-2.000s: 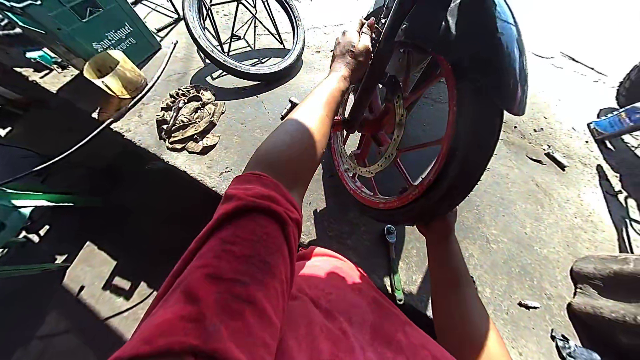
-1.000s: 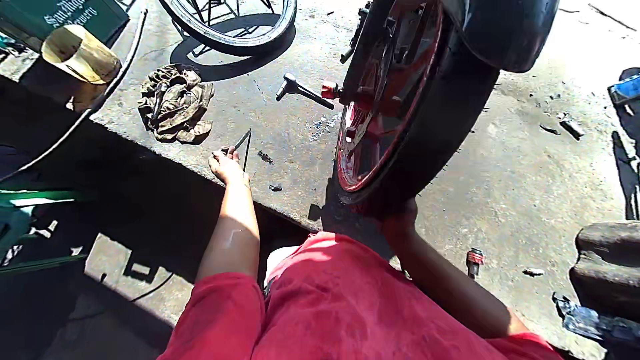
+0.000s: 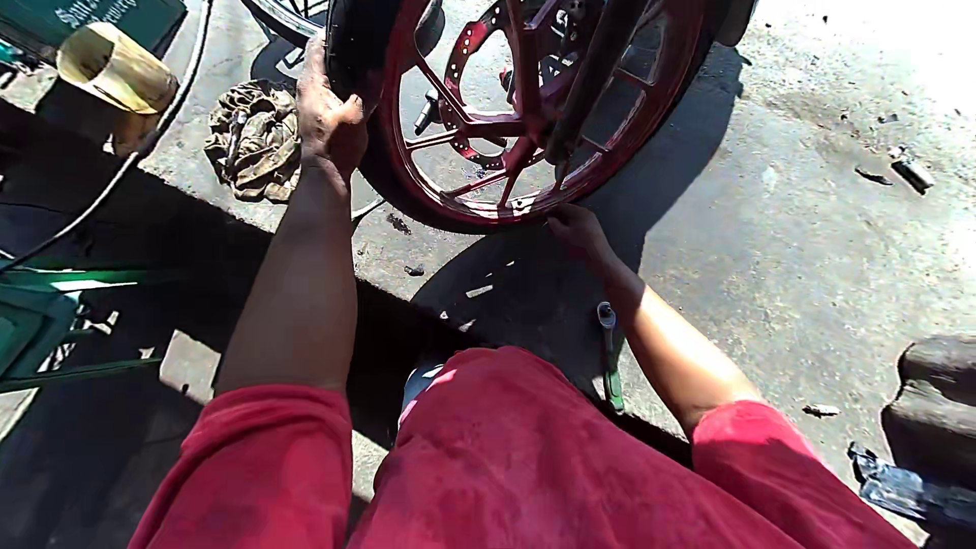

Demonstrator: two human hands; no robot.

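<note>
A red motorcycle wheel [image 3: 476, 126] with a black tyre stands tilted at top centre, its drilled brake disc [image 3: 457, 84] showing through the spokes. My left hand [image 3: 328, 114] grips the tyre on its left side, thumb toward the tread. At the wheel's lower edge, my right hand [image 3: 583, 229] holds the tyre or rim from below; its fingertips are partly hidden. A dark fork leg [image 3: 595, 76] crosses the front of the wheel. Behind the spokes lies a T-shaped tool [image 3: 427, 110]. A ratchet wrench [image 3: 608, 358] with a green handle lies on the concrete near my right forearm.
A crumpled dirty rag [image 3: 259, 145] lies left of my left hand. Beyond it are a yellowish container [image 3: 126, 72], a hose [image 3: 130, 164] and a green crate [image 3: 99, 19]. Another wheel [image 3: 286, 19] is at top left. A metal socket [image 3: 911, 174] and dark lumpy object [image 3: 934, 412] lie right.
My left hand has left the thin tool on the ground and now grips the tyre. The wheel has turned, showing its spoked face more fully. The ratchet is in view again beside my right forearm.
</note>
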